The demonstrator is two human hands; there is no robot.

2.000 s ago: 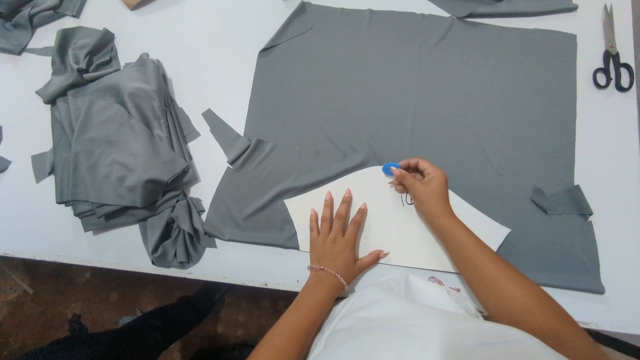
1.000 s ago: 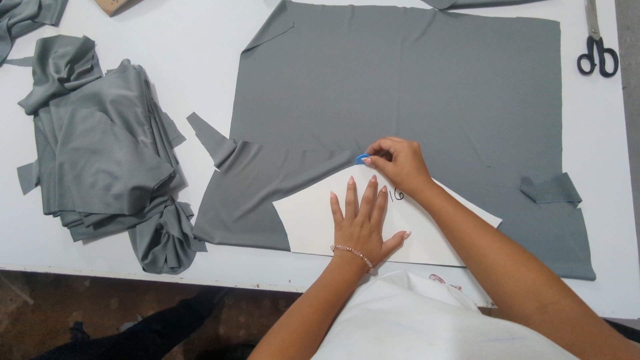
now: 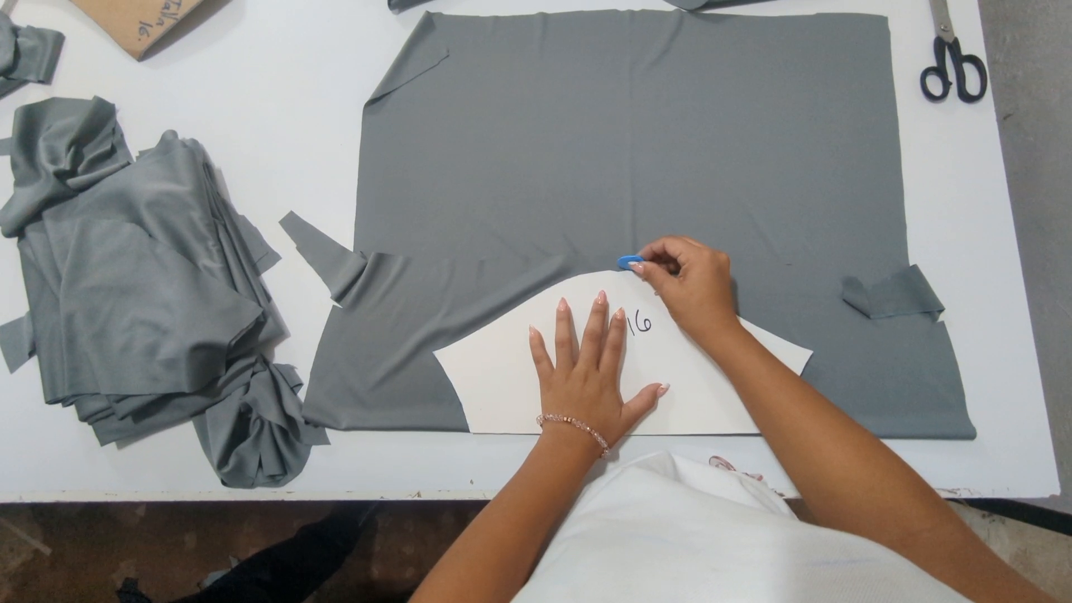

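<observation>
A wide sheet of grey fabric [image 3: 628,159] is spread over the white table. On its near edge lies a white paper pattern piece [image 3: 502,377] with a curved top and a handwritten number. My left hand [image 3: 586,368] presses flat on the pattern with fingers spread, holding nothing. Between thumb and fingers of my right hand [image 3: 691,280] is a blue disc [image 3: 630,262], probably tailor's chalk, at the top of the pattern's curved edge. The fabric has a folded upper left corner and a loose flap on either side.
A heaped stack of grey fabric pieces [image 3: 142,293] takes up the table's left side. Black-handled scissors [image 3: 953,71] lie at the upper right. A brown card with writing [image 3: 146,21] is at the upper left. The white table's near edge [image 3: 377,494] runs beside my body.
My right hand stays pinched on the blue disc near the top of the curve. The left hand remains spread on the pattern. The view has shifted somewhat.
</observation>
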